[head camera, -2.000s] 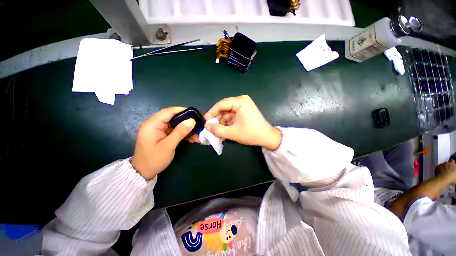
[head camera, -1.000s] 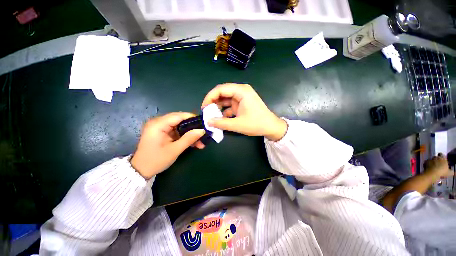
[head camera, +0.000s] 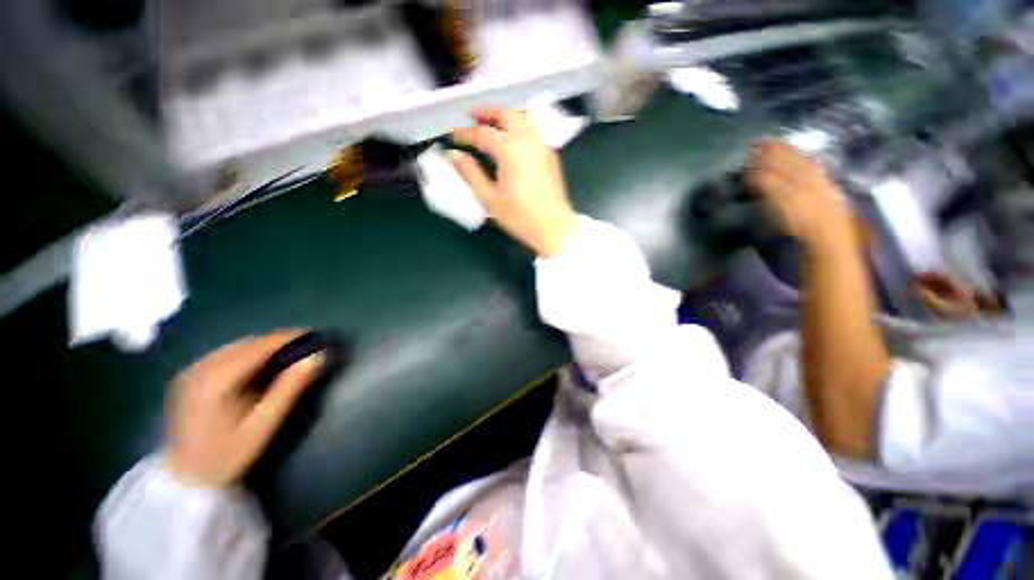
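The view is blurred. My left hand point(head camera: 232, 402) is low at the left, closed around a black device point(head camera: 297, 354); the fingers hide part of it. My right hand point(head camera: 519, 176) is out over the far side of the bench, its fingers apart. A small white wipe point(head camera: 451, 190) is beside its thumb, seemingly on the bench; blur hides whether they touch. Another white sheet point(head camera: 556, 121) lies behind the hand, partly hidden. The black display stack point(head camera: 389, 162) with gold flex cables point(head camera: 346, 172) stands left of the wipe.
A white wipe pile point(head camera: 127, 281) lies at the left, with thin dark tweezers point(head camera: 255, 195) near the rail. The white tray point(head camera: 306, 85) is beyond the rail. A bottle point(head camera: 627, 79) and crumpled wipe point(head camera: 703, 86) are at the back right. A coworker's arm point(head camera: 833, 306) reaches in at the right.
The view has swung right. My hands have parted: the left keeps the black device, while the right has moved away to the far side. The wipe has left the device. The coworker's arm now reaches over the bench.
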